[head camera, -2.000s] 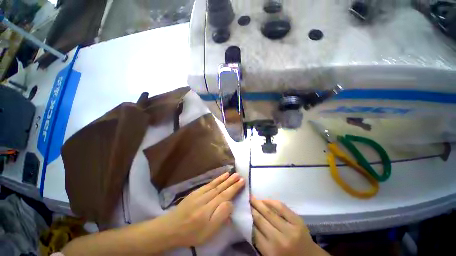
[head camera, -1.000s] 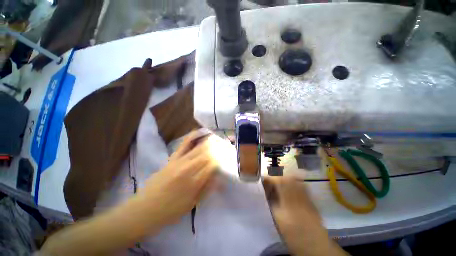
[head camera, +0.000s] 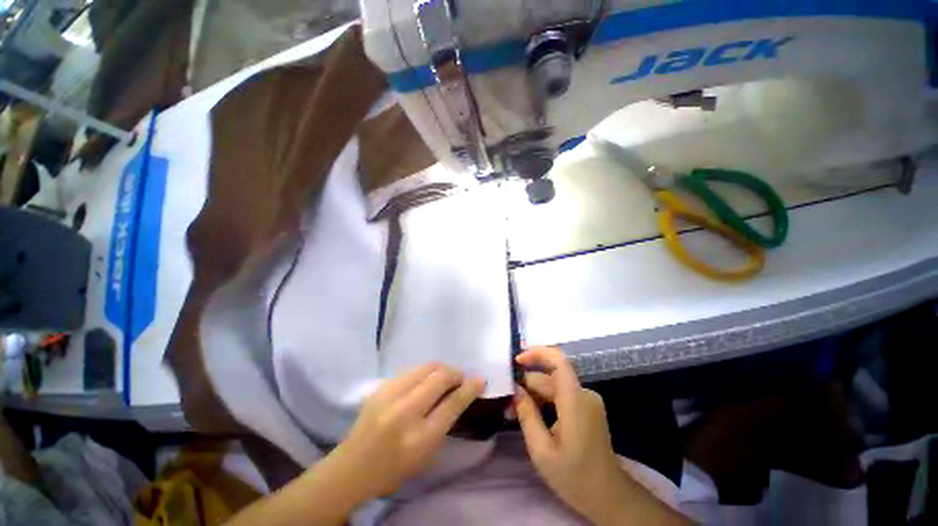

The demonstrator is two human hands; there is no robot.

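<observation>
The brown garment piece (head camera: 252,154) with white lining (head camera: 442,277) lies on the machine table, its back end under the needle area of the sewing machine (head camera: 535,170). The white side faces up in front, with a narrow dark edge along its right side. My left hand (head camera: 417,416) lies on the white cloth near the table's front edge, fingertips pressing its lower end. My right hand (head camera: 561,416) pinches the dark right edge of the cloth between thumb and fingers, just past the table's front edge.
Snips with green and yellow loop handles (head camera: 725,226) lie on the machine bed to the right. The JACK machine head (head camera: 658,51) spans the upper right. A blue-striped panel (head camera: 134,241) is at the left. Mustard-yellow cloth (head camera: 201,488) lies below left.
The cloth has moved further under the machine and spread leftward, showing more white. Both hands have moved toward the table's front edge, and my right hand now pinches the cloth edge. The view has shifted.
</observation>
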